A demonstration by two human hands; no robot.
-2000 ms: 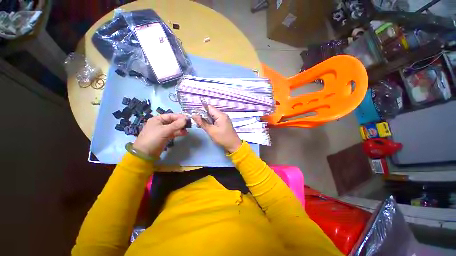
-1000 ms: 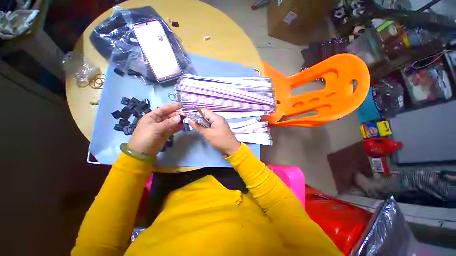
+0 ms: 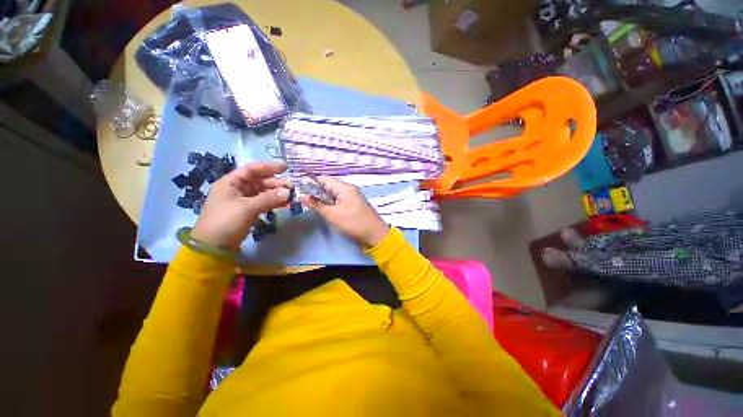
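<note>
My left hand (image 3: 238, 205) is at the front of the pale blue-grey board (image 3: 163, 236), thumb and fingers close to my right hand. A tiny dark thing shows at its thumb tip; whether it grips it is unclear. My right hand (image 3: 355, 213) pinches a small grey, shiny piece (image 3: 316, 190), too blurred to name. The white-and-pink strips (image 3: 367, 151) lie in a bundle just beyond my right hand. More white strips (image 3: 411, 208) lie right of it. Black end pieces (image 3: 195, 175) lie in a loose pile left of my left hand, others under and between the hands.
A bright smartphone (image 3: 247, 75) lies on a clear bag with dark contents (image 3: 171, 61). Tan loops (image 3: 149, 127) and a small clear bag (image 3: 114, 106) lie at the left. An orange chair (image 3: 521, 151) touches the table's right side. Another person's legs (image 3: 668, 248) show at the right.
My hands have drawn slightly apart since one second ago. The view has shifted a little. The other person's patterned legs have come further into view at the right.
</note>
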